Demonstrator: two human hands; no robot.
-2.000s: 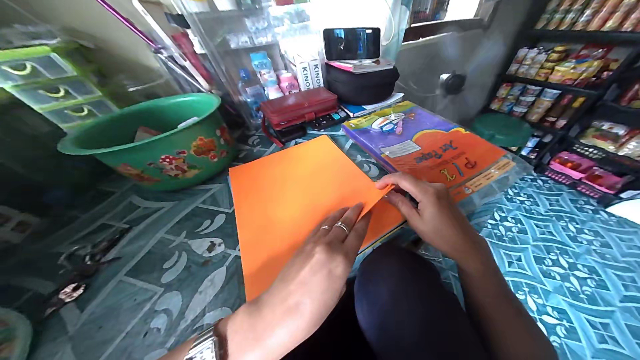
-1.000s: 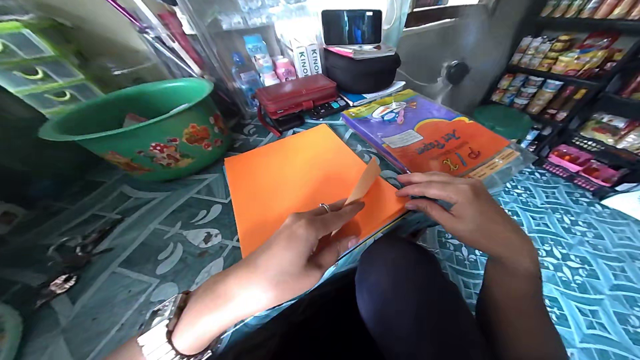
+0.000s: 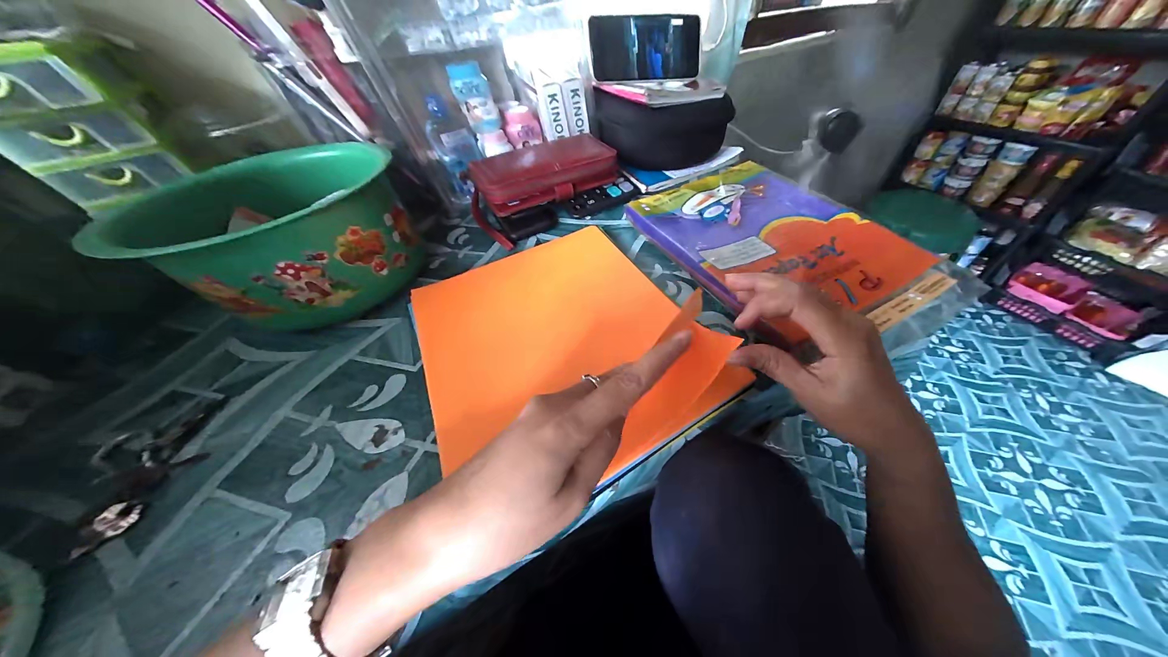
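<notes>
A stack of orange paper sheets (image 3: 538,328) lies on the patterned floor covering in front of me, with a darker edge under it. One corner strip of the top sheet is folded up near its right side. My left hand (image 3: 593,420), with a ring and a wristwatch, lies across the sheets, its index fingertip at the raised fold. My right hand (image 3: 812,356) is at the right corner of the paper, thumb by the corner and fingers raised and apart. Behind it lies a purple and orange pack of art paper (image 3: 776,228) with scissors pictured on it.
A green plastic basin (image 3: 310,274) stands at the left. A red wallet (image 3: 547,169), a calculator (image 3: 602,196) and a black case (image 3: 666,128) with a propped phone (image 3: 644,47) stand behind the paper. Dark keys (image 3: 137,484) lie at left. Stocked shelves (image 3: 1013,137) are at right.
My left fingers have moved towards the paper's right corner and now lie extended along the raised fold. The right fingers have lifted and spread. Two seconds ago both hands were together at the paper's right edge.
</notes>
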